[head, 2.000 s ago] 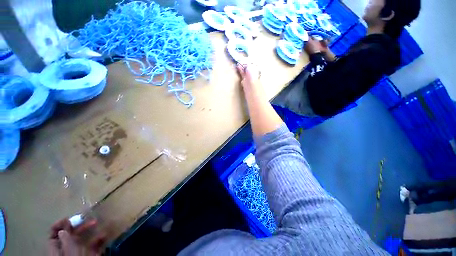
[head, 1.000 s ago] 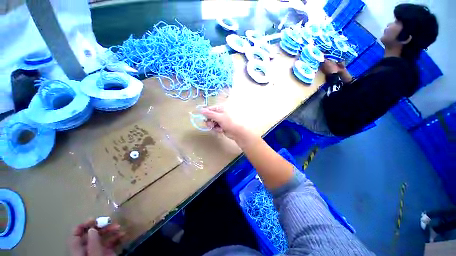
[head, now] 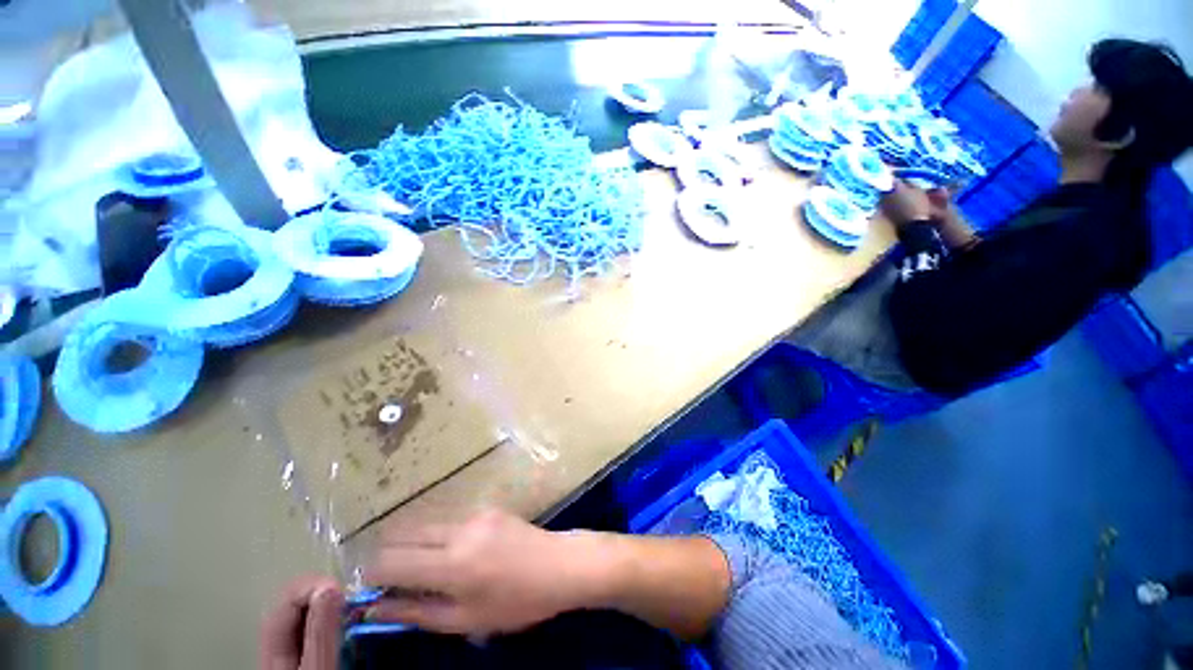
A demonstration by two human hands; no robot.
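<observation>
My right hand (head: 478, 576) is at the front table edge, its fingertips meeting those of my left hand (head: 308, 631), which is partly cut off by the bottom edge. A small bit of blue cord (head: 363, 599) shows between the fingertips of both hands. The rest of it is hidden by the fingers. The cardboard pad (head: 353, 452) with dark spots and a white dot (head: 390, 414) lies just beyond my hands, with shiny clear film (head: 530, 445) around it.
Blue ring stacks (head: 220, 295) stand at the left, and a single flanged ring (head: 52, 550) lies nearer. A cord pile (head: 504, 183) is at the back. Set-down rings (head: 708, 213) lie right of it. A person (head: 1020, 288) works at right. A blue crate (head: 811, 550) holds cord below the table.
My right hand has come back from the far side of the table with a looped cord to my left hand. The white piece at my left fingers no longer shows clearly. The view has shifted.
</observation>
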